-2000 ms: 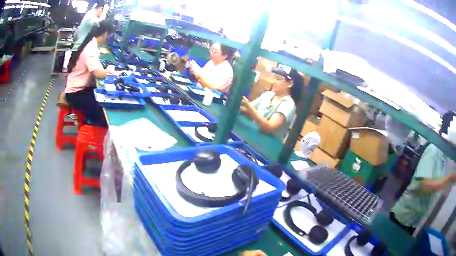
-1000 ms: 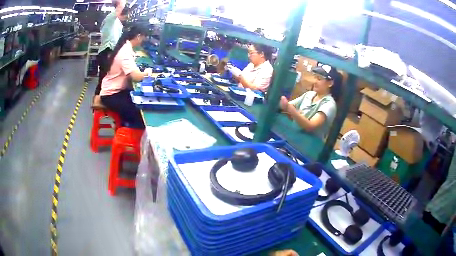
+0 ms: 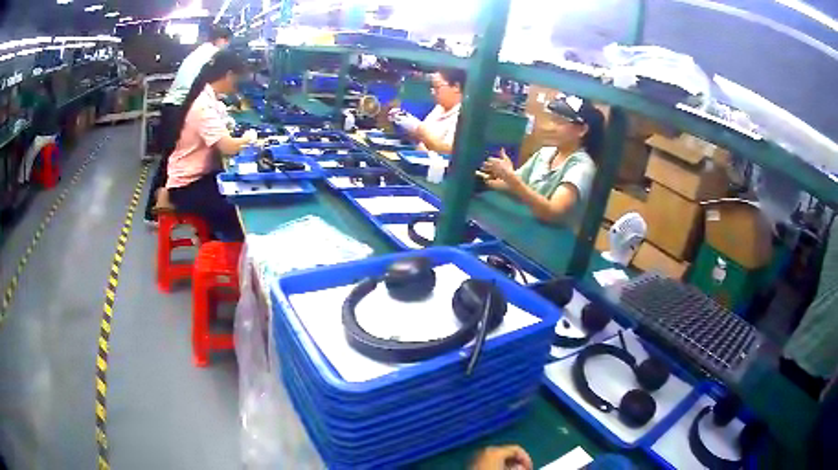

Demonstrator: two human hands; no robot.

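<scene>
A tall stack of blue trays (image 3: 413, 404) stands on the bench before me. Its top tray holds a black headset (image 3: 404, 347) on a white liner; the boom microphone (image 3: 478, 340) hangs over the tray's near rim. What looks like my left hand (image 3: 501, 458) is small and cut off by the bottom edge, near the stack's right side. Whether it holds anything does not show. My right hand is not in view. More trays with headsets (image 3: 634, 407) lie to the right of the stack.
Green posts (image 3: 473, 138) rise behind the stack. A grey grid parts tray (image 3: 689, 321) and a small fan (image 3: 627, 237) are across the bench. Several people sit or stand along the line. Clear plastic (image 3: 262, 376) hangs by the bench edge. Red stools (image 3: 216, 298) stand at the left.
The view swung right to left across the scene, then slightly back. A bit more of my hand shows at the bottom edge. A blue shape has appeared at the bottom right. The stack stays put.
</scene>
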